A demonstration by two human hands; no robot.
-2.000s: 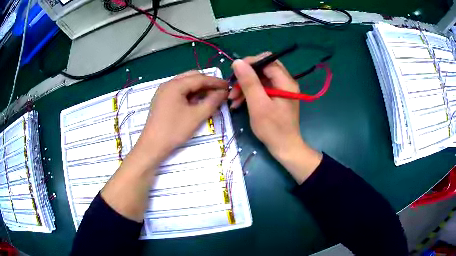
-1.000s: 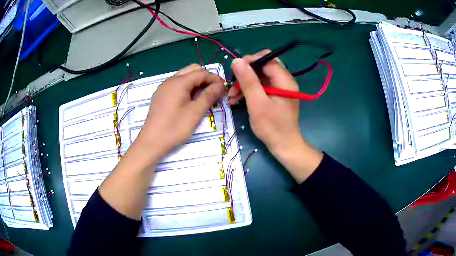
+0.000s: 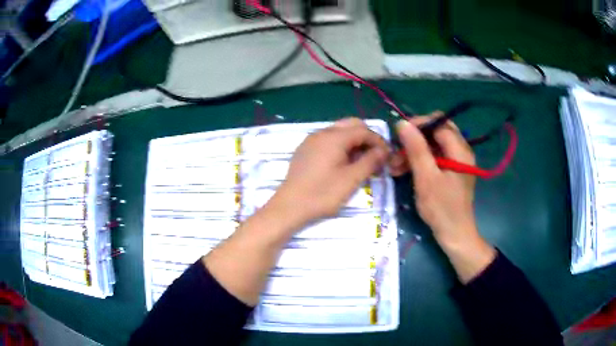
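My right hand (image 3: pixel 442 179) is shut on the red test probe (image 3: pixel 463 166) and the black test probe (image 3: pixel 435 124), with their tips pointing left towards my left fingertips. My left hand (image 3: pixel 331 169) is above the upper right part of the blister tray (image 3: pixel 149 236), its thumb and fingers pinched together. What it pinches is blurred and hidden; I cannot tell it. The tray holds white pouch cells (image 3: pixel 314 267) in two columns, with yellow tape (image 3: pixel 373 287) at their wired ends. Thin wires hang over the tray's right and rear edges.
A tray stack (image 3: pixel 101 223) stands at the left, with small plugs at its right edge. Another tray stack (image 3: pixel 586 182) stands at the right, cut off by the picture's edge. Behind are a beige-grey box (image 3: pixel 270 61), red and black probe cables (image 3: pixel 324 62) and a black cable (image 3: pixel 202 100).
The whole view has shifted, so bench, trays and hands appear further right and lower. Both hands remain close together over the tray's upper right, with the probes still in my right hand.
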